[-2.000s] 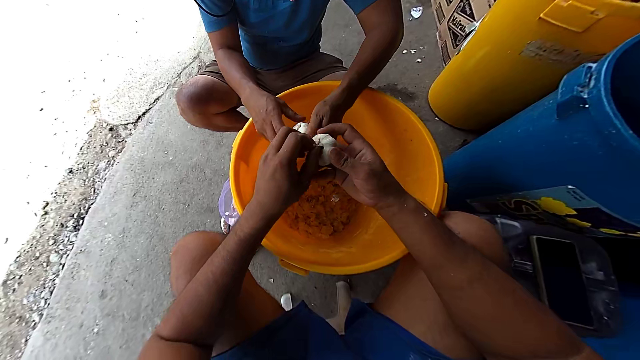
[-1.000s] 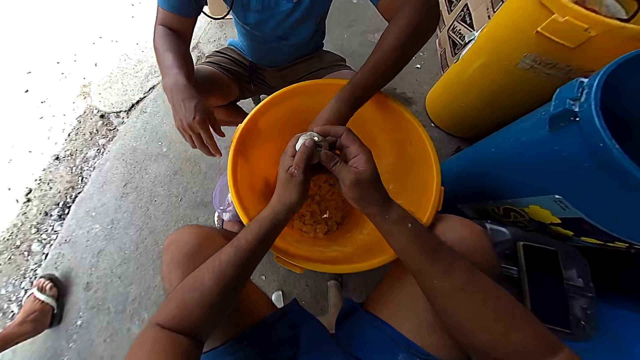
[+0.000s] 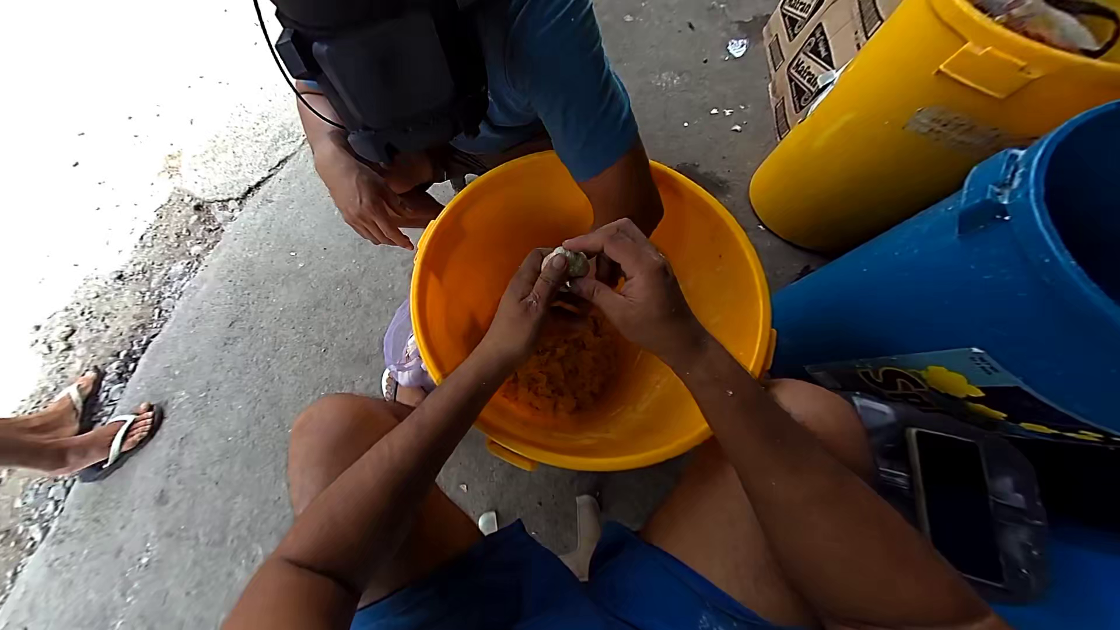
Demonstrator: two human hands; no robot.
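Note:
Over a wide yellow-orange plastic tub [image 3: 709, 219], both my hands meet around a small whitish, rounded piece of food [image 3: 572, 262] that I cannot name more exactly. My left hand [image 3: 527, 302] pinches it from the left between thumb and fingers. From the right, my right hand [image 3: 637, 289] touches it with bent fingertips. Loose orange shreds or crumbs [image 3: 569, 372] lie in the bottom of the tub below. A co-worker's arm [image 3: 626, 192] reaches into the tub just behind my right hand, and the end of that arm is mostly hidden.
A co-worker in a blue shirt leans over the tub's far side. At right stand a yellow barrel [image 3: 857, 131], a blue barrel [image 3: 927, 254] and a cardboard box [image 3: 809, 66]. A phone [image 3: 958, 503] lies beside my knee. Sandalled feet [image 3: 118, 442] are at left, a purple bag [image 3: 402, 350] beside the tub.
The co-worker has leaned forward and down over the tub. A second sandalled foot has come into view at left. My hands remain together on the whitish piece.

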